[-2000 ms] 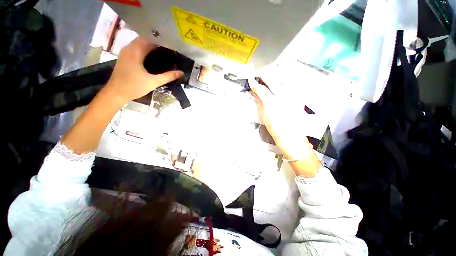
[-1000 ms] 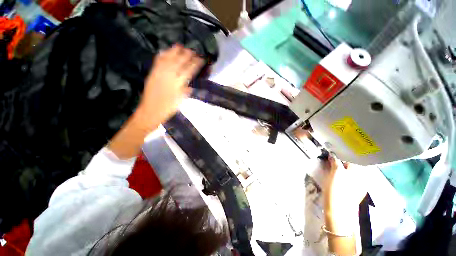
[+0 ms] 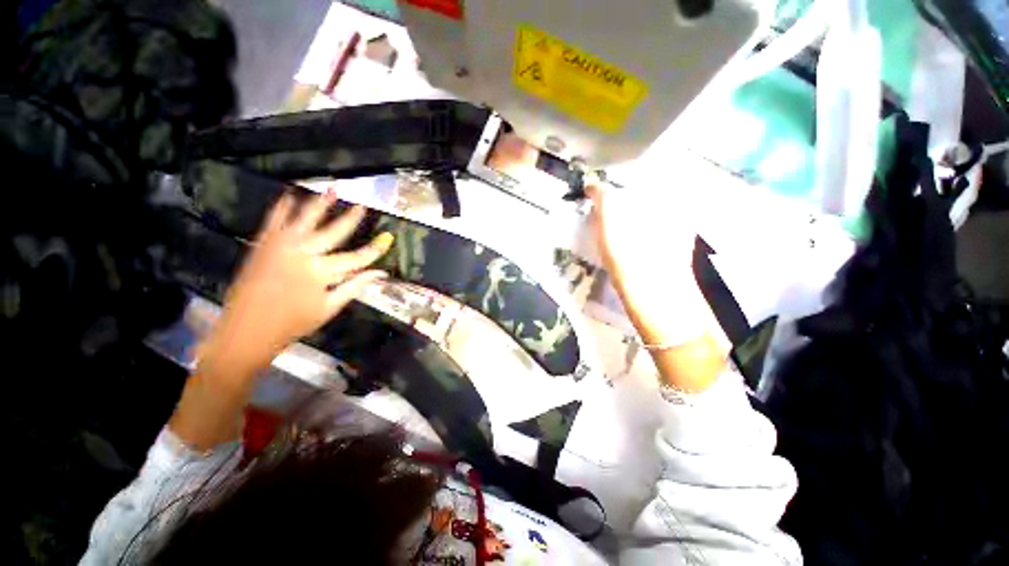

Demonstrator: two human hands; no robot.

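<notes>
A camouflage shoulder strap (image 3: 503,293) lies curved across the white tabletop. My left hand (image 3: 304,271), blurred and with fingers spread, is over its left part. Another dark strap (image 3: 365,138) runs into the metal clamp frame (image 3: 484,144) under the machine head (image 3: 603,66). My right hand (image 3: 606,227) is washed out by glare, with its fingertips at a small black piece (image 3: 578,179) beside the clamp; its grip is unclear. A third strap (image 3: 437,387) lies nearest my body.
A dark camouflage pile (image 3: 100,144) fills the left side. A black webbing heap (image 3: 885,354) fills the right side. Black webbing (image 3: 719,290) lies right of my right forearm. The machine head with its yellow label (image 3: 581,80) overhangs the clamp.
The view has turned back right. My left hand has come from the pile at left to over the tabletop, where another camouflage strap now lies. My right hand stays beside the clamp.
</notes>
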